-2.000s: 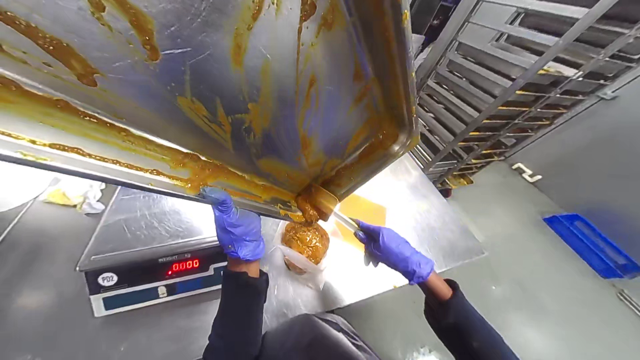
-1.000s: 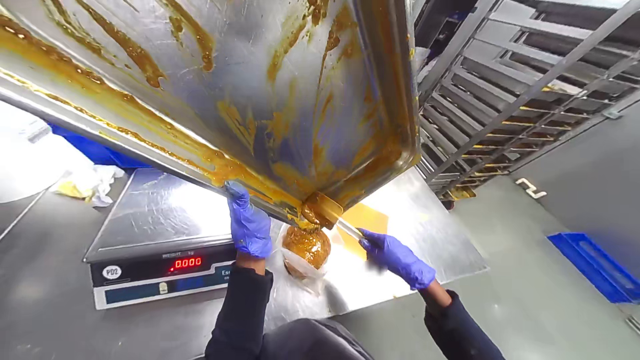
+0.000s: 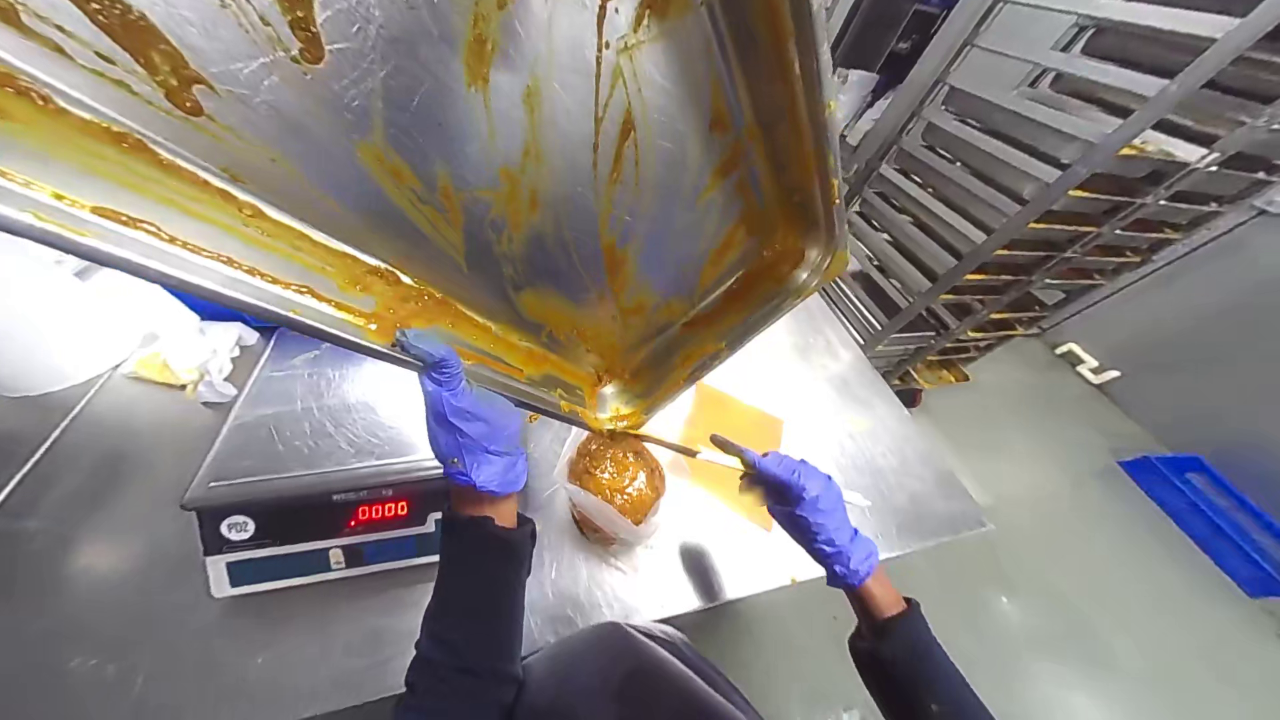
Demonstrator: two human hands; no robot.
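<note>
A large metal tray (image 3: 480, 160) smeared with orange-brown sauce is tilted, one corner pointing down at me. My left hand (image 3: 470, 415), in a blue-purple glove, grips its lower rim left of that corner. In my gloved right hand (image 3: 805, 505) is the light handle of a spatula (image 3: 715, 458); its sauce-coated end reaches the outside of the tray's corner. Directly under the corner, a round container lined with a clear plastic bag (image 3: 615, 490) stands on the steel table, filled with glossy chunky sauce.
A digital scale (image 3: 320, 420) with a lit red display stands left of the bag. An orange sheet (image 3: 735, 440) lies on the steel table (image 3: 880, 480). Crumpled white paper (image 3: 205, 360) is at the left. A metal rack (image 3: 1000, 180) stands at the right, with a blue crate (image 3: 1200, 520) on the floor.
The spatula's end has moved out of the tray's inner corner to just below its lip. My left hand still holds the rim.
</note>
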